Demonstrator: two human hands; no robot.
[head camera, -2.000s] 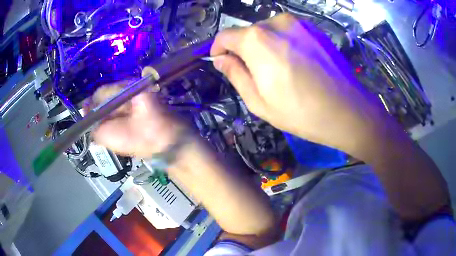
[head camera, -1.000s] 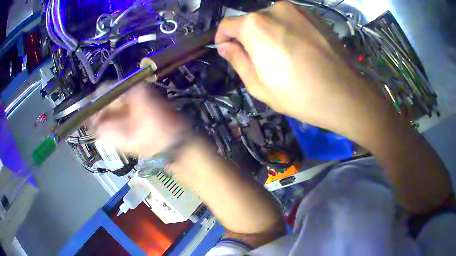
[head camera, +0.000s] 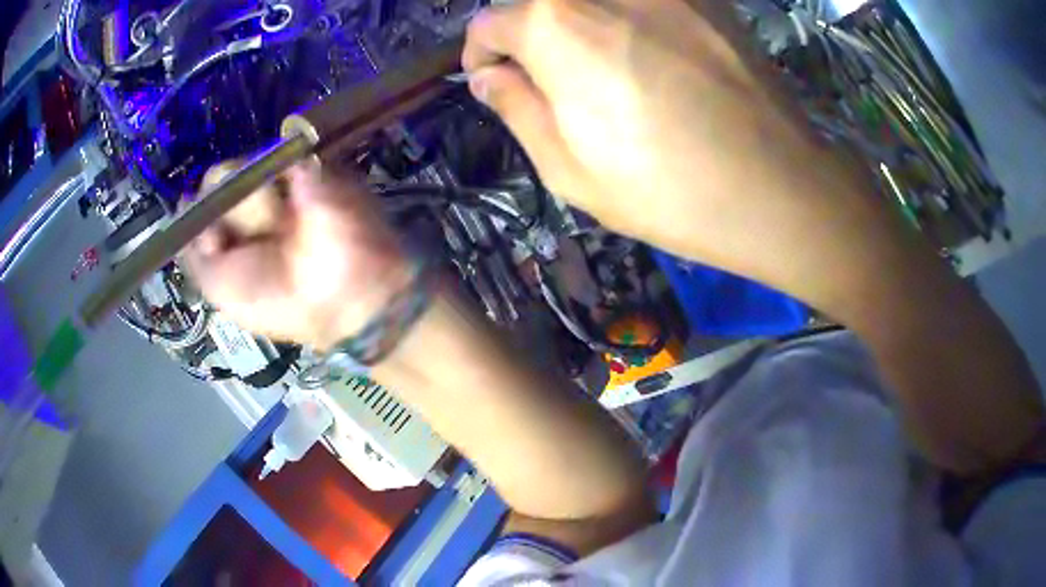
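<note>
A long brownish feed tube (head camera: 189, 229) runs from the lower left up to the top centre, tilted. It has green tape near its lower left end and a pale collar (head camera: 301, 132) midway. My left hand (head camera: 304, 258) is bare, blurred, and around the tube just below the collar; its fingers are partly hidden. My right hand (head camera: 619, 126) pinches a small pale thin piece (head camera: 459, 78) in its fingertips, beside the upper part of the tube.
Machine parts and cables (head camera: 482, 229) lie under my hands. An orange control box (head camera: 640, 350) and a blue bin (head camera: 734, 300) are near my body. A bundle of thin rods (head camera: 918, 126) is at the right. A white squeeze bottle (head camera: 296, 433) and a white vented box (head camera: 384, 424) are lower left.
The tube and both hands have shifted a little up and left in view, along with a shift of the whole scene. Both hands keep their holds.
</note>
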